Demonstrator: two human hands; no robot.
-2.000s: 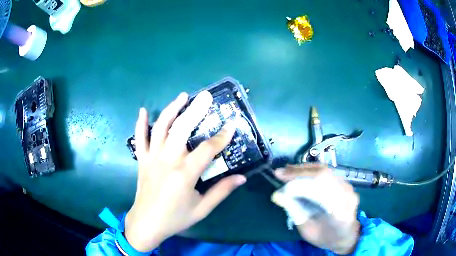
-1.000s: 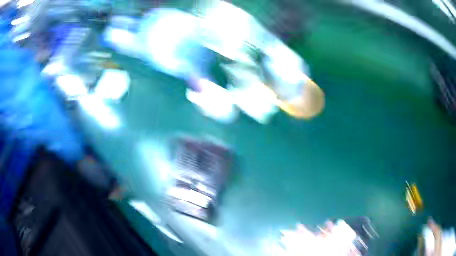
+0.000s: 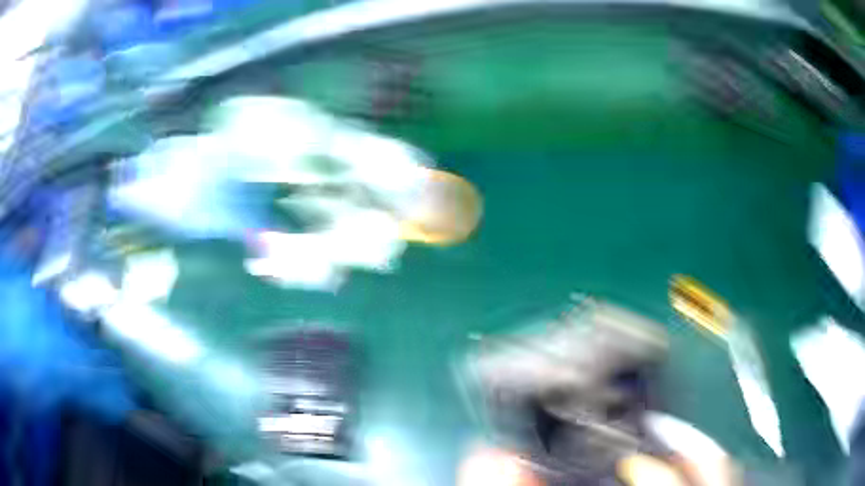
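Observation:
The camera housing [image 3: 579, 370], blurred, is at the bottom centre with its tan and grey camouflage outside showing and dark areas in its middle. My left hand [image 3: 498, 467] shows only as blurred fingertips at its lower left corner, cut off by the bottom edge. My right hand [image 3: 678, 467], also cut off and blurred, is at its lower right, with a white covering on a finger. Both hands appear to hold the housing. The circuit board inside is not visible. No tweezers can be made out.
A dark opened housing [image 3: 308, 389] lies at lower left. Blurred white items and a yellowish roll [image 3: 455, 209] stand at upper left. An amber tape scrap [image 3: 697, 304] and a white strip [image 3: 754, 394] lie right of the housing. White wipes [image 3: 835, 370] are at the right edge. Blue cloth [image 3: 57, 351] shows at left.
The view has swung left and up. The housing, earlier open with its board showing, now shows its camouflage outside. The air gun has left the picture.

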